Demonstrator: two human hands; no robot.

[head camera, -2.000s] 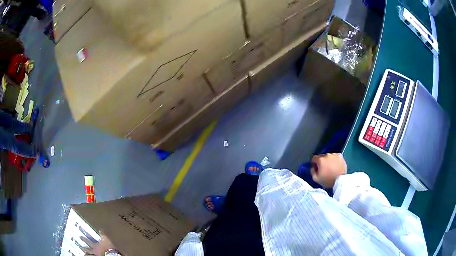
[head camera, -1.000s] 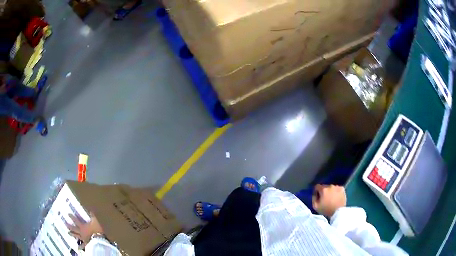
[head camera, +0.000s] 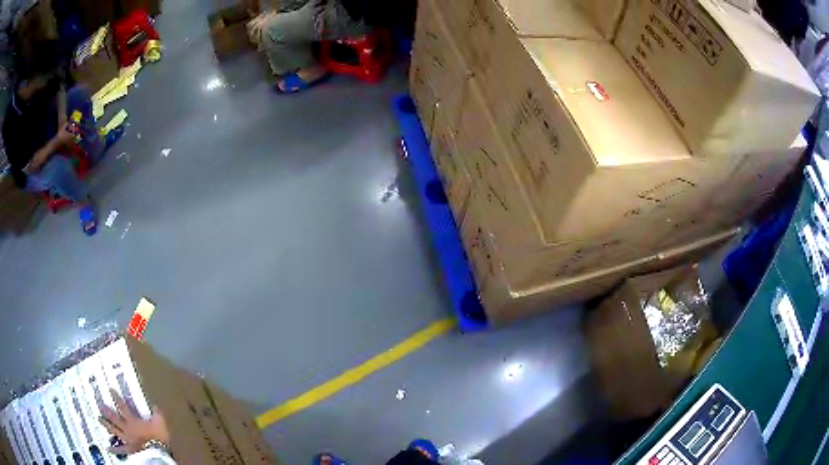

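An open shipping carton (head camera: 204,413) stands at the lower left, filled with rows of long white boxes (head camera: 56,410). My left hand (head camera: 132,425) lies on the white boxes with its fingers apart, near the carton's right side. My right hand is out of the picture. The counting scale (head camera: 704,431) is cut off by the bottom edge at the lower right, on the green bench (head camera: 759,363).
Sealed master cartons (head camera: 582,182) are stacked on a blue pallet (head camera: 436,200). A waste carton (head camera: 627,350) with clear film stands beside the bench. One person (head camera: 54,145) sits far left, another (head camera: 304,45) at the top. A yellow line (head camera: 354,374) crosses the floor.
The view has swung up and left. The scale has sunk towards the bottom edge and my right hand has left the picture. My left hand has stayed on the boxes.
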